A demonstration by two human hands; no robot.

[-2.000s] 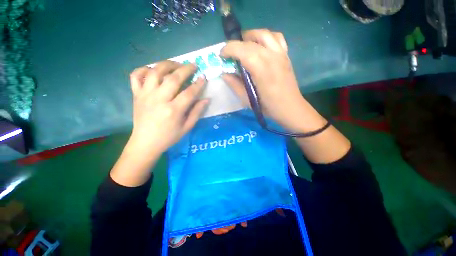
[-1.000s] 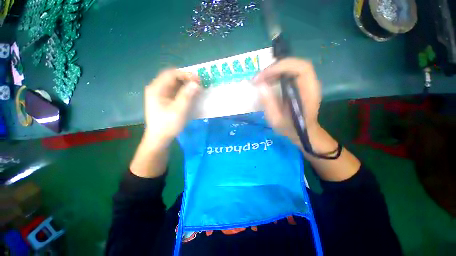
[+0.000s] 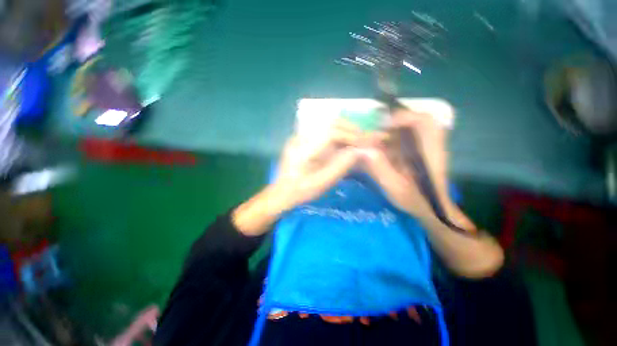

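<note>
The frame is blurred. My left hand (image 3: 314, 152) and my right hand (image 3: 413, 155) are close together over the near part of the white work block (image 3: 322, 108). The dark soldering iron (image 3: 421, 172) runs along my right hand, its cable passing over my wrist and its front end towards the back edge of the block. The green PCB strip (image 3: 364, 119) shows just beyond my fingers, partly hidden by them. My left fingers are bent at the strip's near side; whether they grip it is too blurred to tell.
A dark glittery pile of components (image 3: 396, 46) lies beyond the block. A green PCB heap (image 3: 169, 40) and a dark phone (image 3: 111, 91) lie at left. A round reel or tin (image 3: 588, 93) is at right. The blue apron (image 3: 352, 260) spreads below the block.
The view has shifted, so the bench items appear further right and the phone is more fully in view. My hands have come together over the strip, where they were apart before.
</note>
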